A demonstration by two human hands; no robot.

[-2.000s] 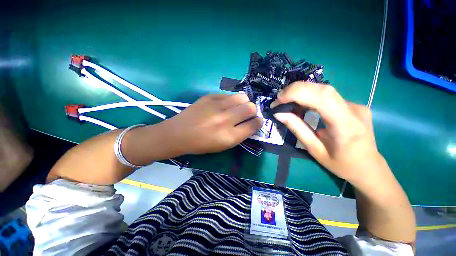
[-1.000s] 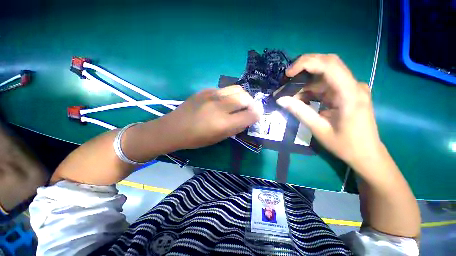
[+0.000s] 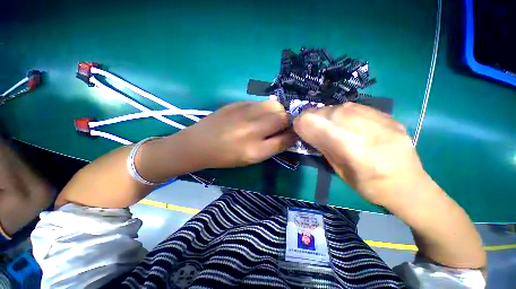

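Note:
White cables (image 3: 153, 114) with two red-and-black plugs (image 3: 85, 125) lie crossed on the green bench and run under my left hand (image 3: 252, 132). My left hand pinches a white cable near its end; the pinched tip is hidden. My right hand (image 3: 353, 144) is closed against the left fingertips over the white sheet (image 3: 305, 149), its fingers around a small black connector housing that is mostly hidden. Thin dark wire ends (image 3: 286, 162) stick out below my left hand. A heap of loose black housings (image 3: 319, 73) lies just above the sheet.
Black tape strips (image 3: 322, 183) cross the bench near the sheet. A blue-rimmed tray (image 3: 469, 42) is at the upper right. Another cable with a red plug (image 3: 34, 80) lies at the far left, near another person's arm (image 3: 20, 192). The bench's front edge runs below my hands.
My right hand has come down and left from beside the heap with the dark part, and its fingertips now meet my left. Another red plug has appeared at the far left.

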